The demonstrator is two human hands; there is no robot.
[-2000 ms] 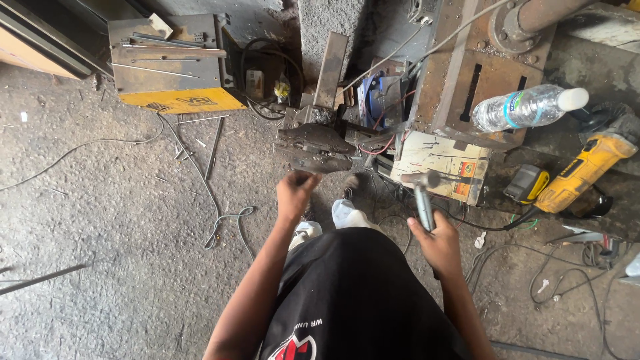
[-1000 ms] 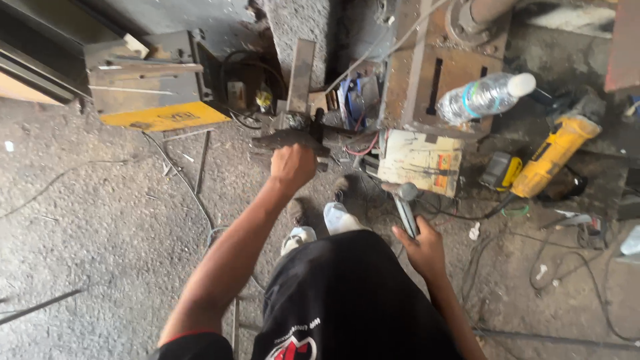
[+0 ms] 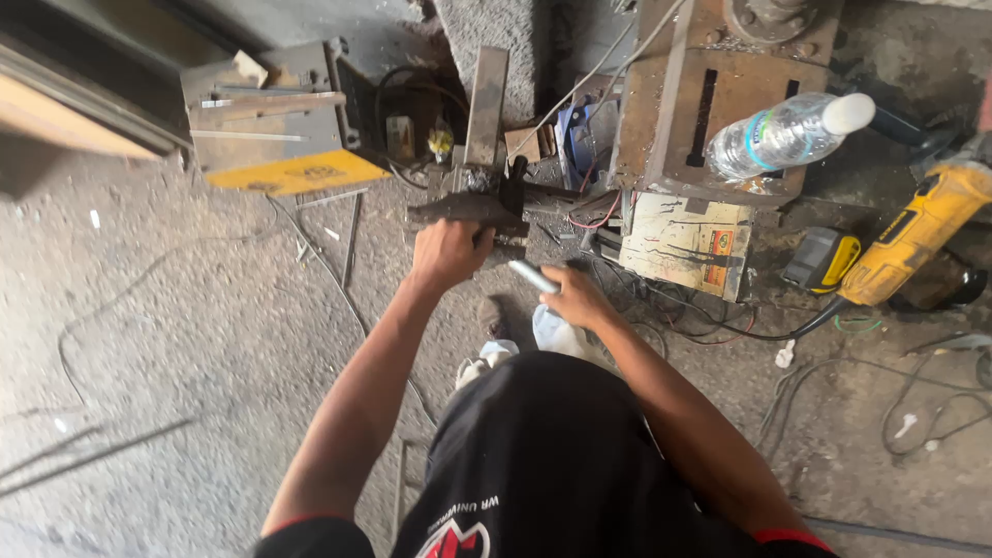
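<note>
My left hand (image 3: pixel 452 252) is at the front edge of a dark metal bench vise (image 3: pixel 469 209), its fingers curled against the jaw; whether they grip a part there cannot be told. A flat steel bar (image 3: pixel 487 105) extends away behind the vise. To the right, my right hand (image 3: pixel 575 297) is closed around the metal handle of a hammer (image 3: pixel 535 276). The handle points up and left toward the vise, and the hammer's head cannot be made out.
A yellow angle grinder (image 3: pixel 907 232) lies at the right beside a tape measure (image 3: pixel 821 260). A plastic bottle (image 3: pixel 783 139) rests on a rusty machine base (image 3: pixel 659 116). At the left stands a yellow-and-grey metal case (image 3: pixel 267 147) bearing metal strips. Cables (image 3: pixel 333 271) cross the floor.
My left hand has moved up to the vise from nearer my body. My right hand, still holding the hammer, has moved left toward the vise, and the hammer's angle has changed.
</note>
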